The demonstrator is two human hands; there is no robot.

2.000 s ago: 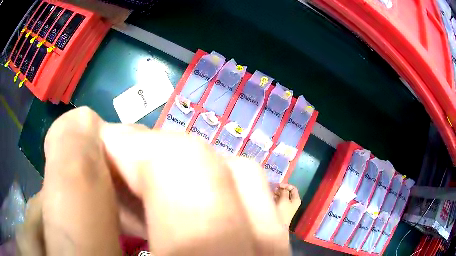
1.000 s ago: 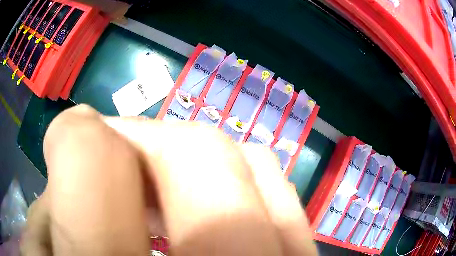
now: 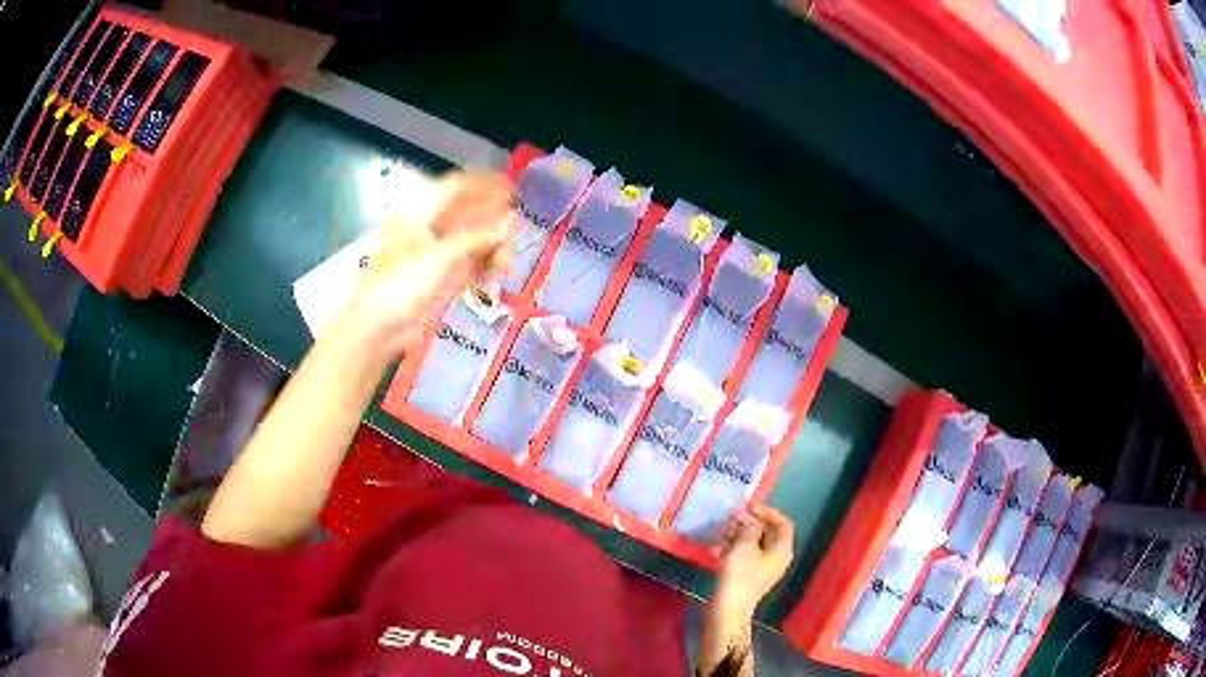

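Note:
An orange-red phone tray (image 3: 582,500) lies in front of me, its two rows of pockets filled with bagged phones (image 3: 655,284) in whitish printed sleeves. Some show yellow spots. My left hand (image 3: 456,245) is blurred over the tray's upper left corner, beside the loose sleeves (image 3: 324,288); its fingers are bent and I cannot tell if they hold anything. My right hand (image 3: 757,545) is at the tray's lower right corner with curled fingers; whether it grips the edge is unclear.
Stacked orange-red trays with black keypad phones (image 3: 172,99) and yellow tags stand at the far left. Another tray stack with bagged phones (image 3: 942,463) stands at the right. A large orange-red curved object (image 3: 1058,119) spans the upper right. A carton-like box (image 3: 1151,562) is at the right edge.
The large blurred hand close to the camera is gone from the foreground, uncovering the tray's lower row and my shirt. My left hand is now at the tray's upper left. My right hand stays near the lower right corner.

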